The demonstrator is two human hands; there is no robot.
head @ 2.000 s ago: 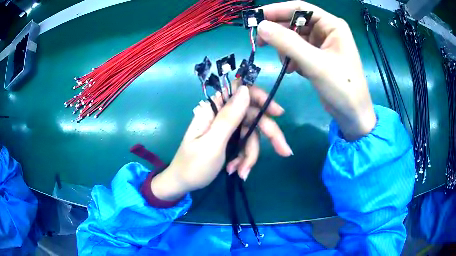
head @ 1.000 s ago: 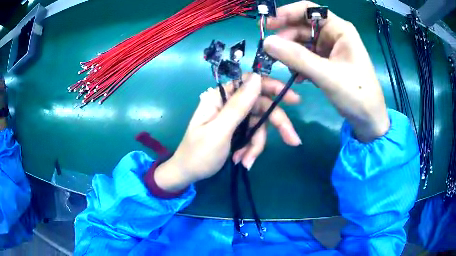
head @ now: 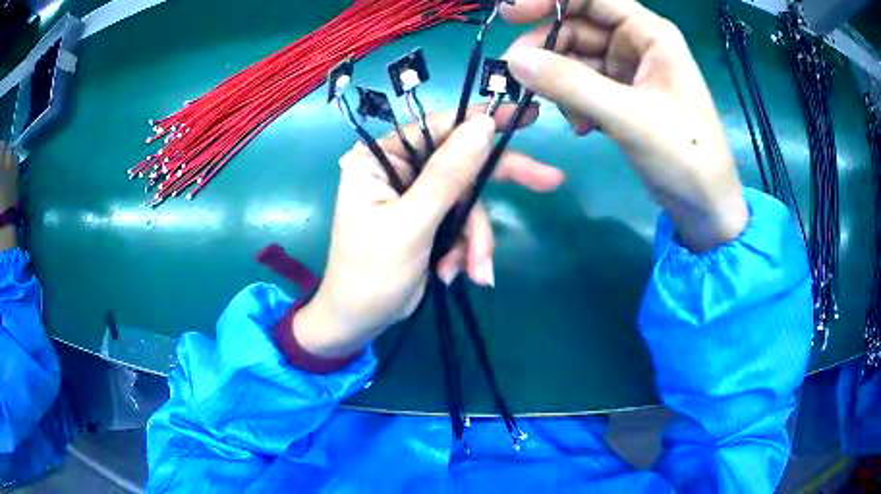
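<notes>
My left hand [head: 386, 232] is closed around a bunch of black cables [head: 446, 241]. Several small black square connectors [head: 408, 71] with whitish centres fan out above its thumb. The cables' silvery ends [head: 518, 436] hang below, over the bench's near edge. My right hand [head: 628, 96] holds two of the black cables near their upper ends, between thumb and fingers at the top. Their connectors are cut off by the picture's top edge. A dark red wrist strap [head: 314, 343] is on my left wrist.
A fanned bundle of red cables [head: 290, 82] lies at the upper left of the green bench [head: 193, 280]. Bundles of black cables [head: 819, 174] lie at the right. A grey tray [head: 50, 89] is far left. Another person's blue sleeve [head: 27, 347] shows at the left edge.
The connectors above my left hand have spread apart and shifted left. The two cables in my right hand have moved up, taking their connectors out of the picture.
</notes>
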